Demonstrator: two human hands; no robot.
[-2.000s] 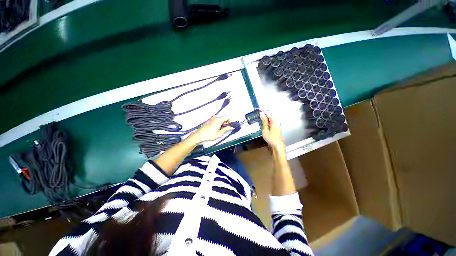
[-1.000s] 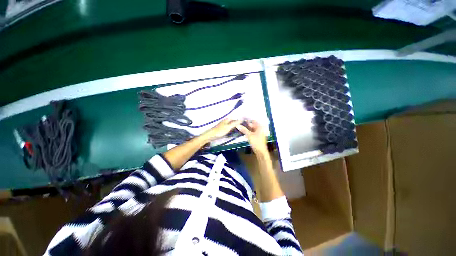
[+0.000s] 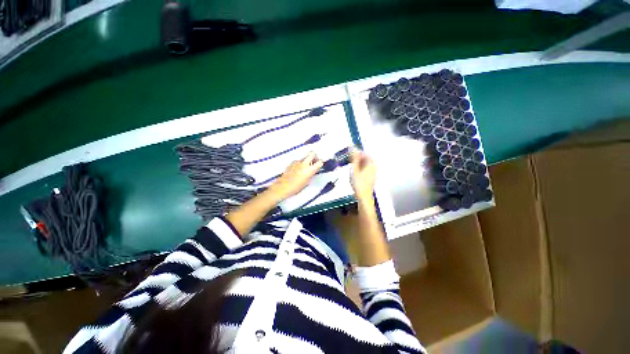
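Dark grey power cords (image 3: 214, 173) lie in folded hanks on a white board (image 3: 276, 148), their thicker black ends towards the right. My left hand (image 3: 298, 174) is closed on a cord near its black end, above the board. My right hand (image 3: 363, 173) is at the board's right edge, its fingertips on a small black tube (image 3: 345, 155) in line with that cord end. The fingers partly hide where tube and cord meet. One cord end lies loose below the hands. The housing tray (image 3: 442, 131) holds standing black tubes, mostly at its back and right.
A cord bundle (image 3: 79, 218) and red-handled scissors (image 3: 38, 225) lie on the ledge at left. A black tubular part (image 3: 176, 31) lies on the green belt (image 3: 290, 55) beyond. Open brown cartons (image 3: 518, 249) stand below right.
My hands have come apart from their close hold one second ago. A cord end now lies free below them, and they are on the cord above it. The view has shifted.
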